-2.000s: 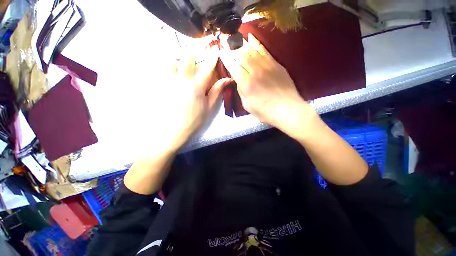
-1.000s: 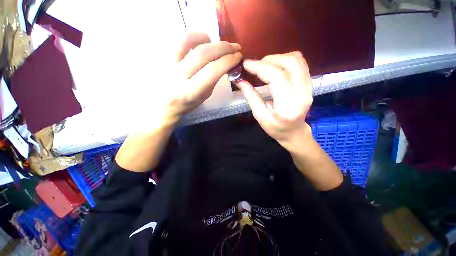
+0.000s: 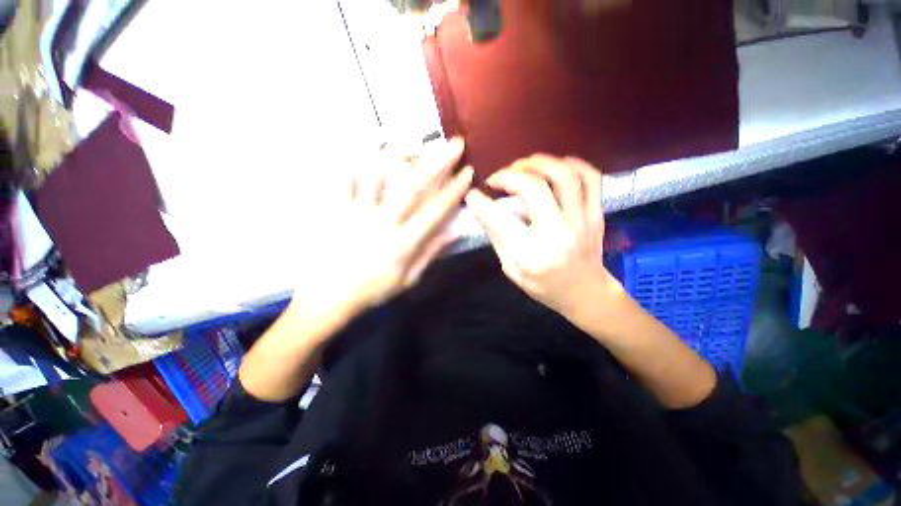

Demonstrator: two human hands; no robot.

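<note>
A large maroon panel point(image 3: 603, 84) lies on the white table point(image 3: 257, 128) with its top under the machine's presser area point(image 3: 484, 18). A narrow maroon strip point(image 3: 443, 84) runs along its left edge. My left hand point(image 3: 410, 212) is at the panel's lower left corner, fingers apart, overexposed and blurred. My right hand point(image 3: 548, 222) pinches the lower left corner of the panel between thumb and fingers. Whether my left fingers touch the cloth cannot be told.
Maroon panels point(image 3: 104, 208) and a maroon strip point(image 3: 133, 99) lie at the table's left end, beside white-and-dark strips point(image 3: 74, 44). Blue crates point(image 3: 692, 296) and a red box point(image 3: 143, 407) stand below the table edge.
My hands have moved down from the needle area to the panel's lower corner. In the last second the left fingers spread from their pinch. The view has shifted, showing less of the machine.
</note>
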